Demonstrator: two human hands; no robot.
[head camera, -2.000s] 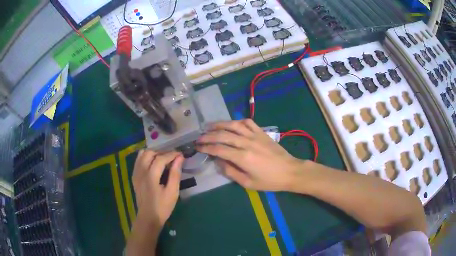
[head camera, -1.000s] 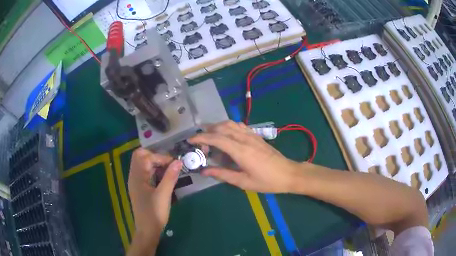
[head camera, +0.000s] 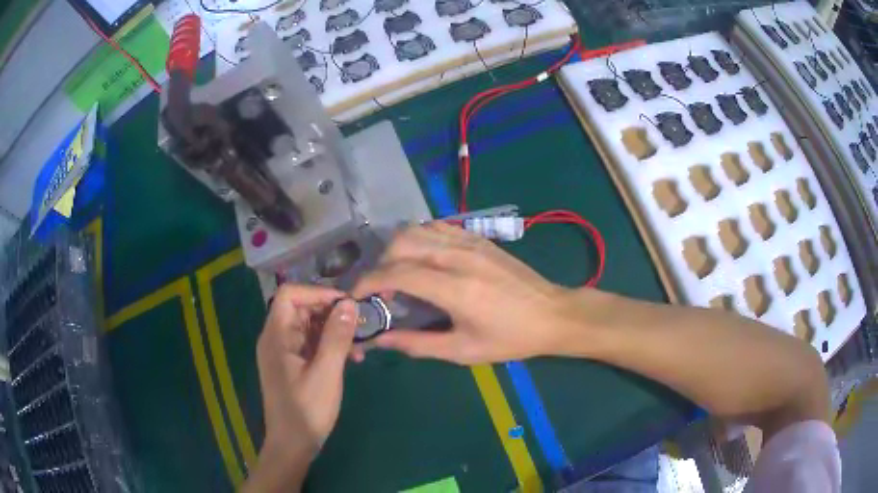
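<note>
A speaker unit with a round silvery rim is held between my two hands, in front of the test fixture. My left hand pinches its left side with thumb and fingers. My right hand holds its right side, fingers over the top and thumb below. The round fixture nest shows just behind my fingers. The red ribbed clamp handle stands upright. The clear and white test lead connector lies right of the fixture, its left end near my right hand. The unit's wires are not clear.
A partly filled foam tray lies right, with another foam tray beyond it. A full foam tray lies behind the fixture. The red test lead loops between fixture and tray. Clear blister trays stand at the left edge.
Both hands have drawn the speaker unit off the fixture nest toward me and tilted it. The nest now shows behind the fingers. The whole view has shifted, and a green label edge appears at the bottom.
</note>
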